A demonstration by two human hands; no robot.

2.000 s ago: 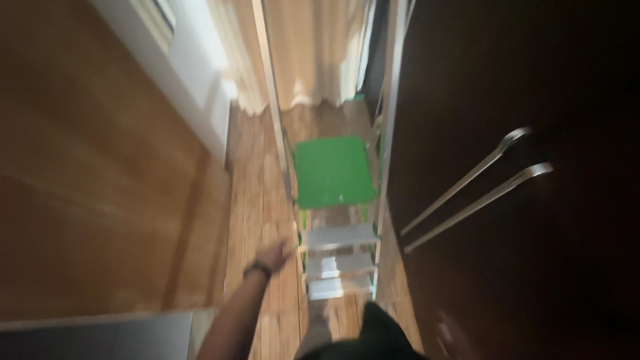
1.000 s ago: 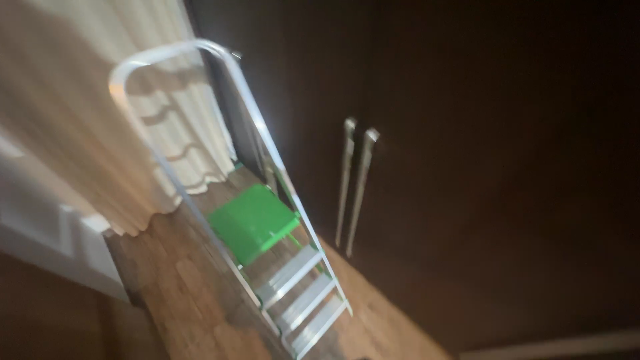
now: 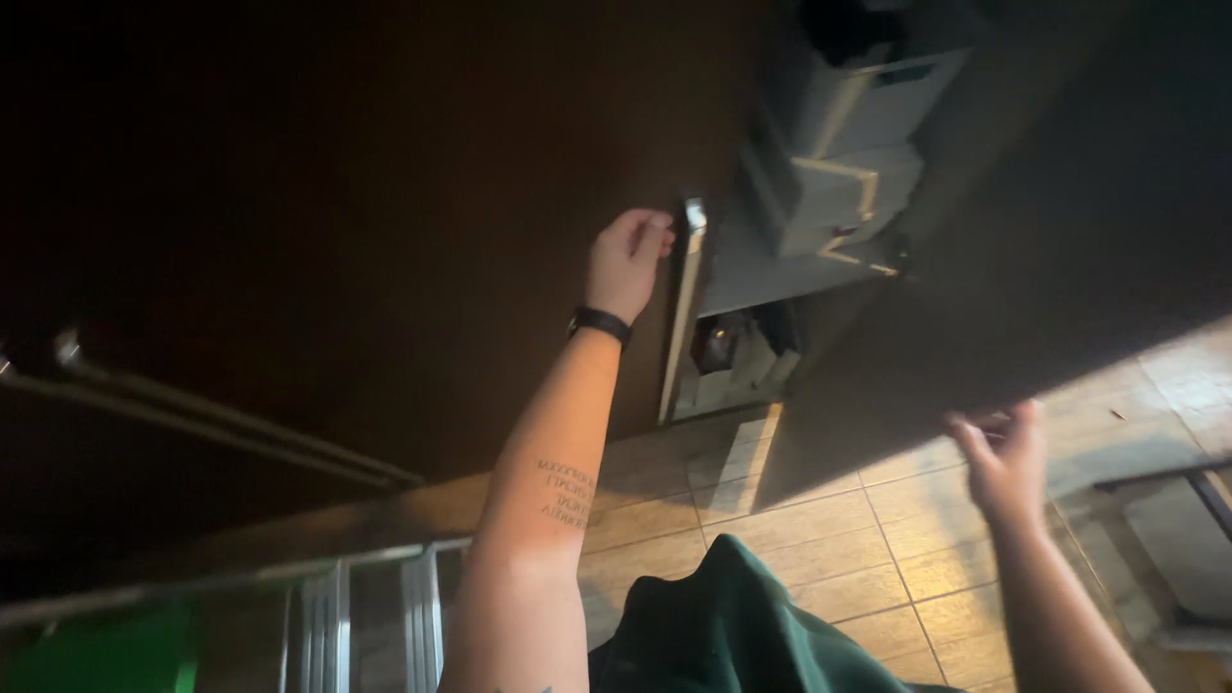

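Note:
My left hand point(image 3: 630, 260), with a black band at the wrist, is beside the metal bar handle point(image 3: 685, 298) of a dark cabinet door point(image 3: 462, 241). Its fingers are curled near the handle's upper end, and whether they touch it is not clear. My right hand point(image 3: 1006, 457) is at the edge of the other dark door point(image 3: 924, 356), which stands open; blur hides how firmly the fingers hold it. Between the doors show grey boxes point(image 3: 847, 183) on a shelf, with items in the compartment below.
At the lower left is the metal stepladder point(image 3: 327, 626) with a green platform point(image 3: 106, 650). Two more bar handles point(image 3: 221, 414) run along the doors at left. Tiled floor point(image 3: 818, 529) lies below, with a partly visible framed object point(image 3: 1179, 539) at the right edge.
The view has swung right, so the stepladder is now at the lower left. Both hands are now in view at an open cabinet, which the earlier frames do not show.

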